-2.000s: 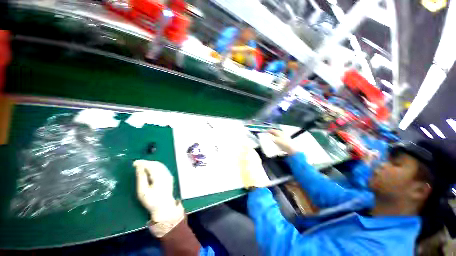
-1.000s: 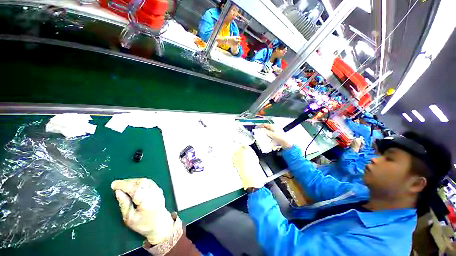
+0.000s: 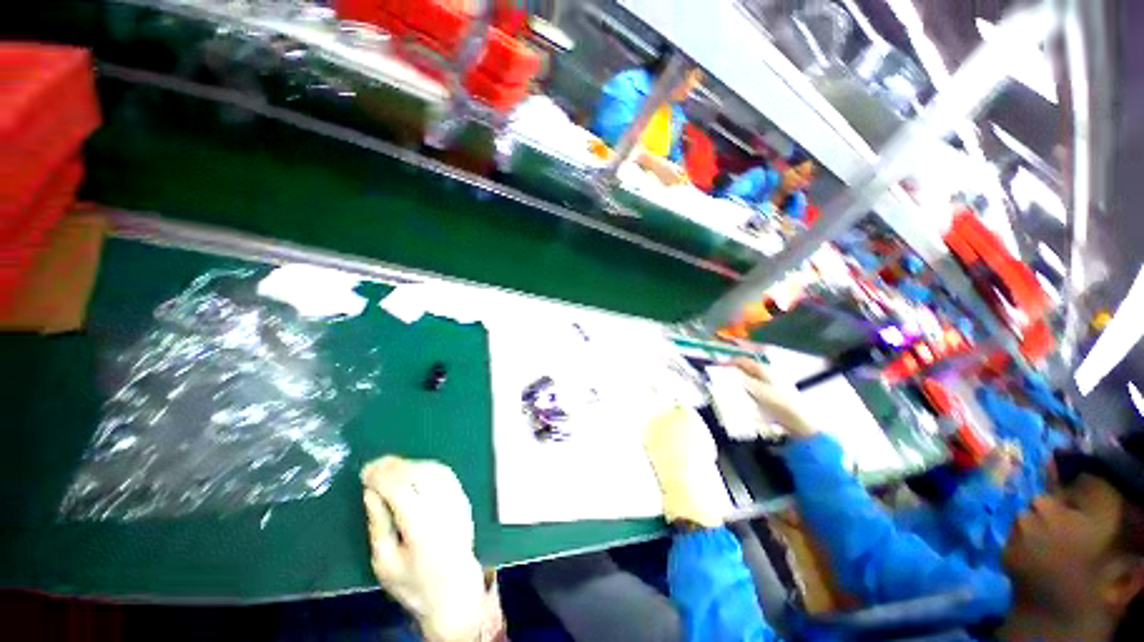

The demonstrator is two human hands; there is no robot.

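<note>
My right hand [image 3: 424, 533], in a cream-white glove, is low in the view at the mat's near edge. Its fingers are curled and a dark gap shows between them; whether it holds anything cannot be told. My left hand is not in view. A crinkled clear plastic bag [image 3: 220, 408] lies flat on the green mat [image 3: 301, 552], left of the hand. A small black item [image 3: 435, 376] lies on the mat beyond the hand. A glossy dark and silver workpiece [image 3: 543, 409] lies on the white pad [image 3: 577, 477] to the right.
Orange-red trays [image 3: 44, 163] are stacked at the left beside cardboard [image 3: 63, 276]. White paper pieces [image 3: 311, 291] lie at the mat's far edge. A green conveyor [image 3: 376, 201] runs beyond. At the right, a blue-sleeved person's gloved hand [image 3: 686, 464] is over the pad's edge.
The view has swung left, so the bench items appear further right and the tray stack shows. My right hand stays curled near the mat's edge. The bag, black item and workpiece lie as before.
</note>
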